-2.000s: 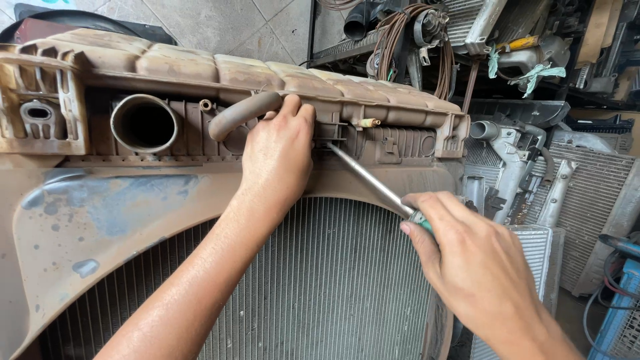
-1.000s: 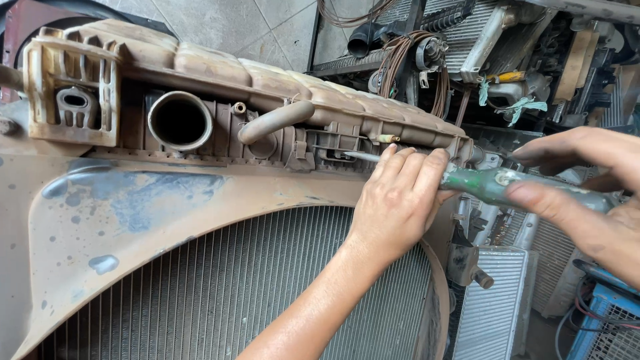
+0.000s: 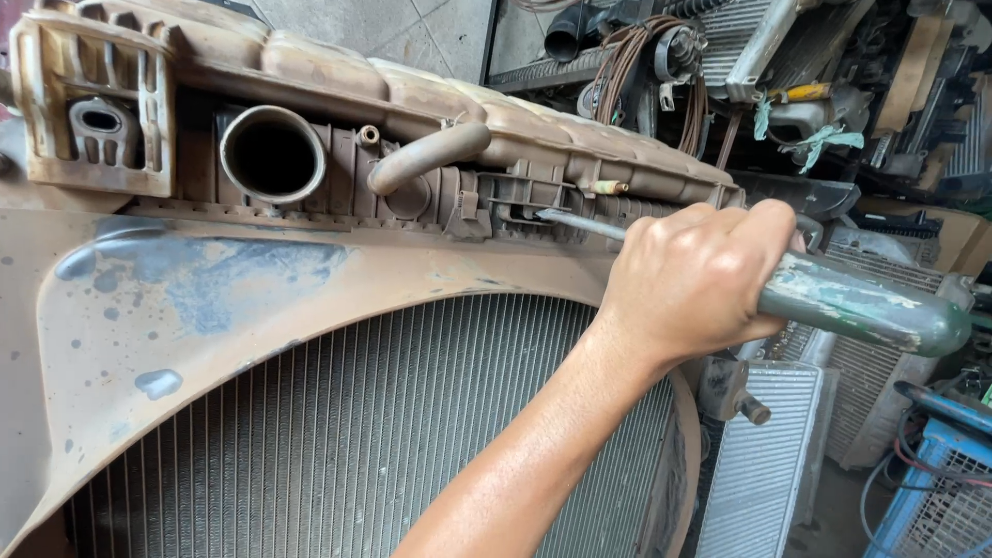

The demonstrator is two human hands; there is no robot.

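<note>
My left hand (image 3: 690, 287) is closed around the screwdriver (image 3: 860, 298), whose worn green handle sticks out to the right. The metal shaft points left, and its flat tip meets a bracket (image 3: 535, 194) on the radiator's dusty plastic tank. Left of the tip, a bent pipe stub (image 3: 430, 157) and a wide round pipe opening (image 3: 273, 155) stand out of the tank. Below lie the tan fan shroud (image 3: 194, 287) and the finned radiator core (image 3: 372, 434). My right hand is out of view.
Shelves at the upper right hold coiled brown wire (image 3: 624, 62), metal parts and other radiators. A silver finned core (image 3: 763, 457) leans at the lower right, near a blue crate (image 3: 930, 465) with cables. A tiled floor (image 3: 434, 39) shows behind the tank.
My left hand has gone from the tank by the bent pipe to the screwdriver. My right hand, first holding the screwdriver, has let go and left the view.
</note>
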